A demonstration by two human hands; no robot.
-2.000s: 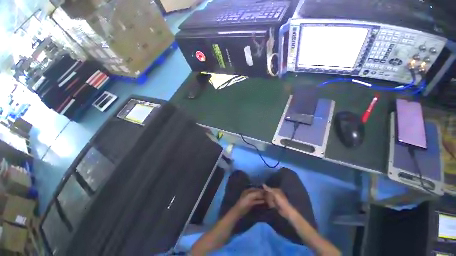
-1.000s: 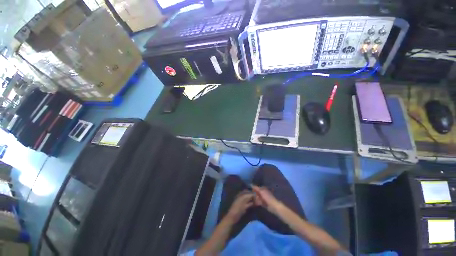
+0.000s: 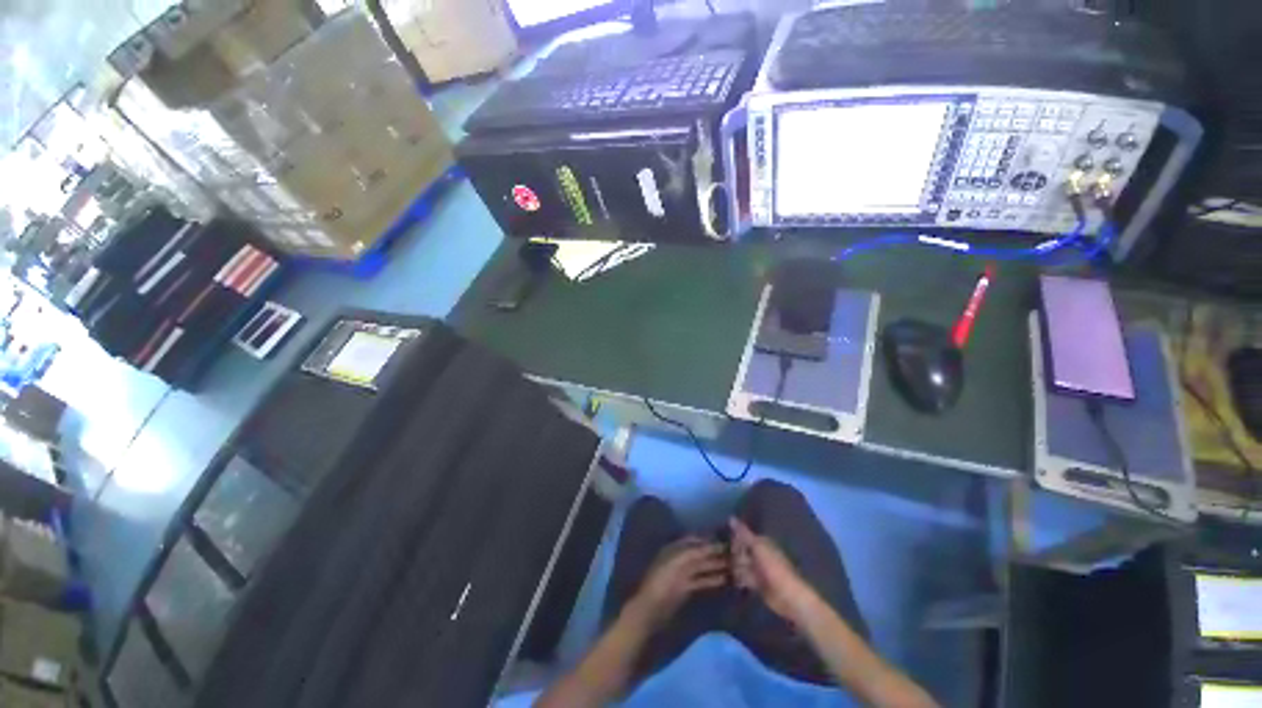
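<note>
My left hand (image 3: 682,570) and my right hand (image 3: 761,564) are together over my lap, fingers close to each other. Something small and dark may be between them, too small to tell. On the green bench, a dark phone (image 3: 796,311) lies on a blue-grey test pad (image 3: 847,392) with a black cable at its lower end. A second phone (image 3: 1086,336) with a purplish screen lies on another test pad (image 3: 1169,408), also cabled. Neither hand touches the phones.
A black mouse (image 3: 925,365) and red marker pen (image 3: 974,307) lie between the pads. The radio tester (image 3: 955,159) and PC tower (image 3: 609,187) stand behind. Stacked black trays (image 3: 415,512) stand at left, one phone (image 3: 357,354) on top; more trays are at lower right.
The view has swung right, then back left. My hands stay together over my lap, with the fingers shifted slightly. The phones and pads stay in place on the bench.
</note>
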